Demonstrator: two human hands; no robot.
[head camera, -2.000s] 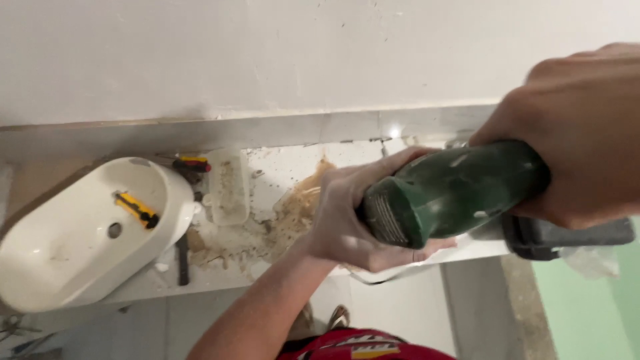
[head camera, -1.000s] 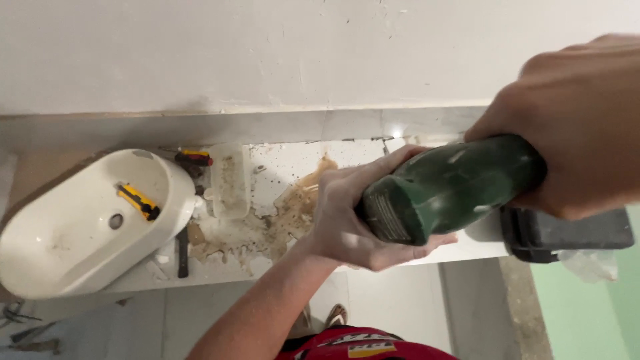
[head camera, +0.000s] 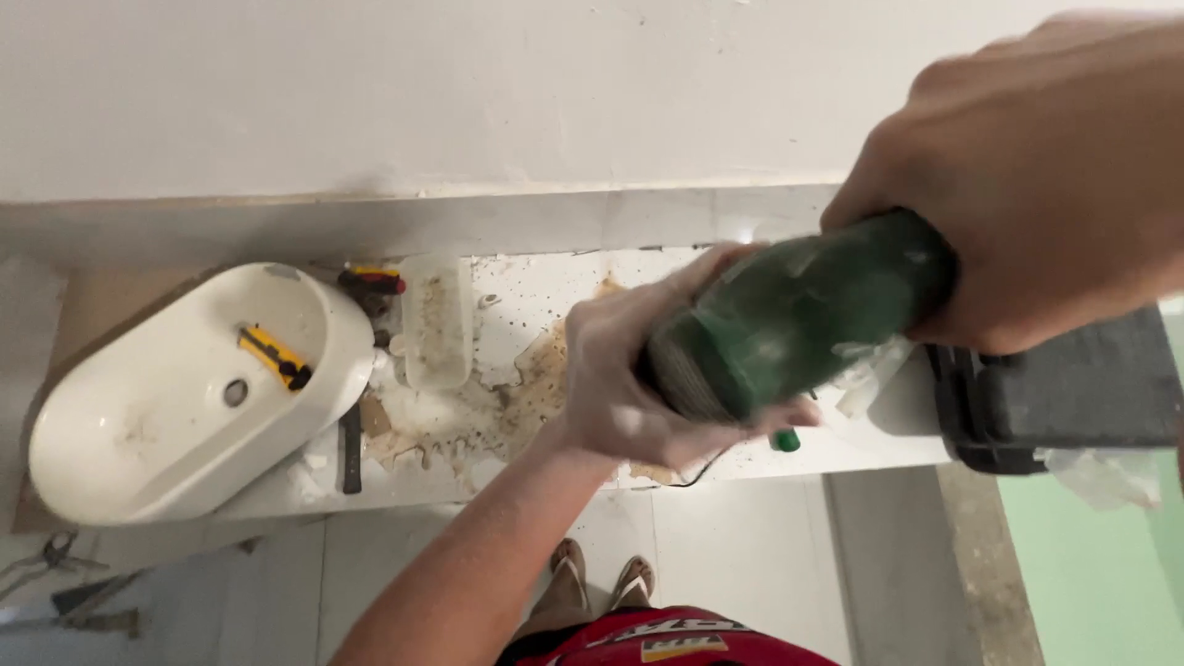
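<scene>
A dark green power tool, seemingly a drill or rotary hammer seen from above, fills the middle right of the head view. My left hand is wrapped around its lower left end, under the vented housing. At the upper right, my right hand grips its other end. The tool's body hides its working tip and what lies below it. Beneath my left hand, brown wet residue and grit are spread over a white counter.
A white vessel basin holds a yellow utility knife. Beside it lie a red and yellow screwdriver, a plastic tub and a dark-handled tool. A black case stands right; pliers lie lower left.
</scene>
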